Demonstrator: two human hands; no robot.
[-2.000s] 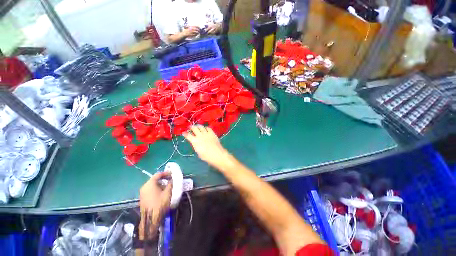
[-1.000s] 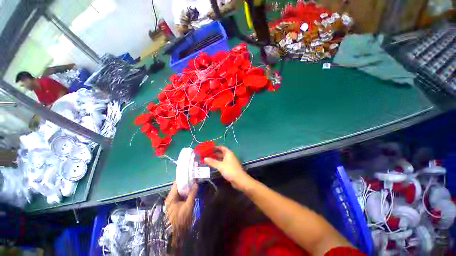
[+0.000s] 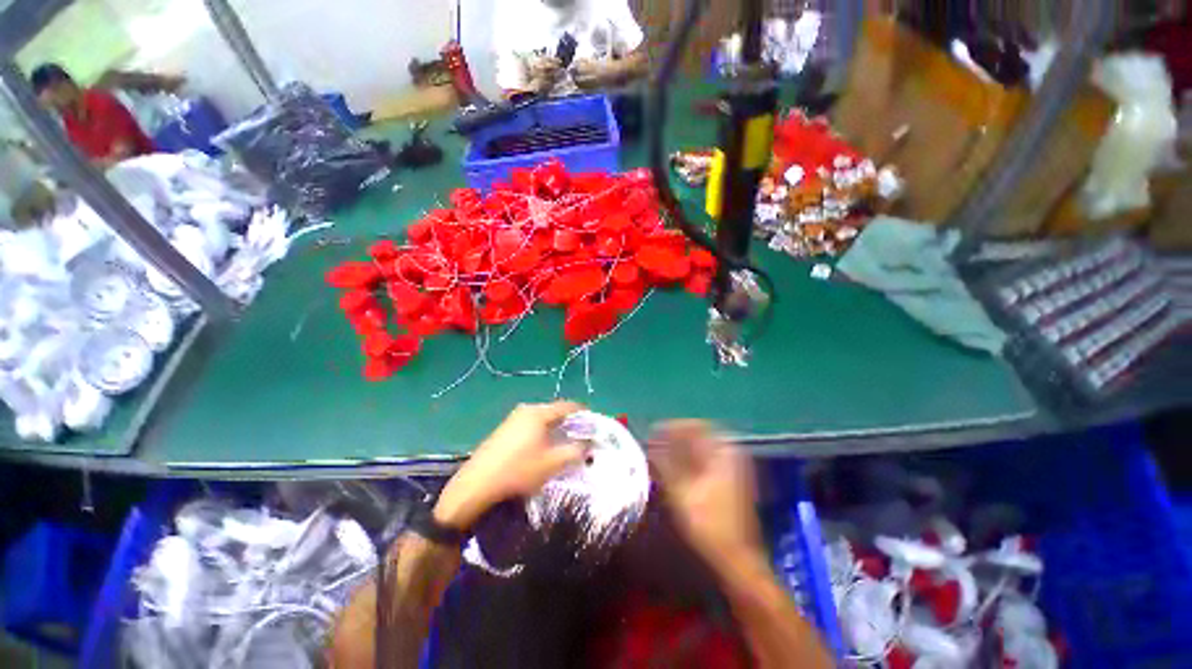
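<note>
My left hand (image 3: 526, 460) holds a round white housing (image 3: 612, 473) over the front edge of the green bench. The housing's lower part is hidden by dark hair. My right hand (image 3: 703, 481) is blurred beside the housing's right side; whether it grips anything is unclear. A small bit of red shows at the housing's top edge. A heap of red discs (image 3: 529, 255) with thin pale wires lies on the bench. The hanging power screwdriver (image 3: 743, 170) hangs over the bench, right of the heap, with its nose pointing down.
Blue crates with white housings (image 3: 242, 588) and with white and red units (image 3: 935, 588) stand below the bench edge. White housings (image 3: 92, 320) lie at left. A small blue bin (image 3: 543, 157), grey-green cloth (image 3: 922, 281) and parts tray (image 3: 1092, 314) are on the bench. People sit behind.
The housing has moved right and turned its round face up towards me. The red disc at my right hand is now almost wholly hidden. The view has shifted, bringing the screwdriver fully back in.
</note>
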